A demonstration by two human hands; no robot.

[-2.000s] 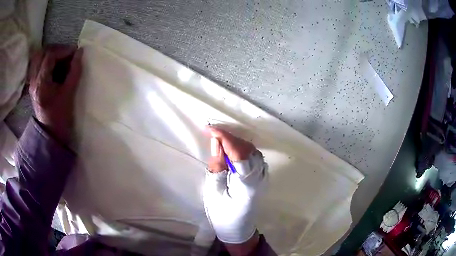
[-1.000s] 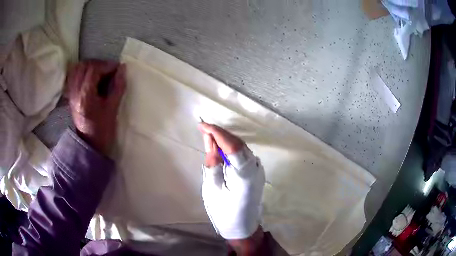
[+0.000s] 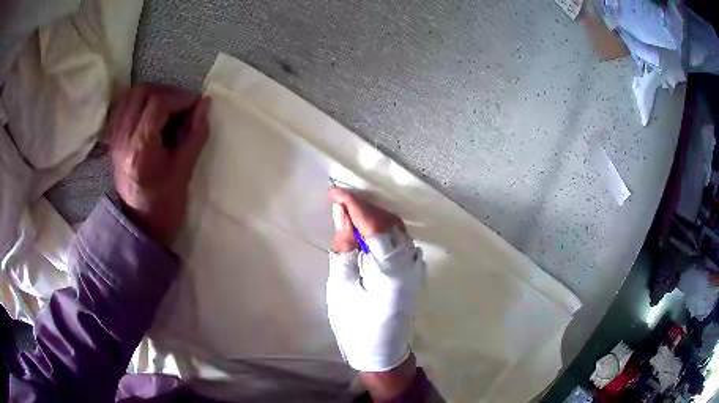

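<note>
A cream garment piece [image 3: 473, 315] lies flat on the grey speckled table [image 3: 473, 94], its straight double-layer band running from upper left to lower right. My right hand [image 3: 369, 275], in a white glove with open fingertips, holds a blue-purple marking pen [image 3: 360, 240] with its tip at the cloth just below the band. My bare left hand [image 3: 162, 149] rests at the piece's left edge, fingers curled; its fingertips are in shadow, so whether it pinches the cloth cannot be told.
A crumpled cream pile [image 3: 55, 102] lies at the table's left. A narrow white strip [image 3: 615, 179] lies to the right. Pale blue-white scraps [image 3: 650, 47] and a brown card piece [image 3: 605, 38] are at the far right. Mixed items [image 3: 623, 366] stand beyond the table's lower right edge.
The view has shifted. Compared with the first frame, my left hand and the cloth appear further right in view. The pen tip has moved slightly along the cloth near the band.
</note>
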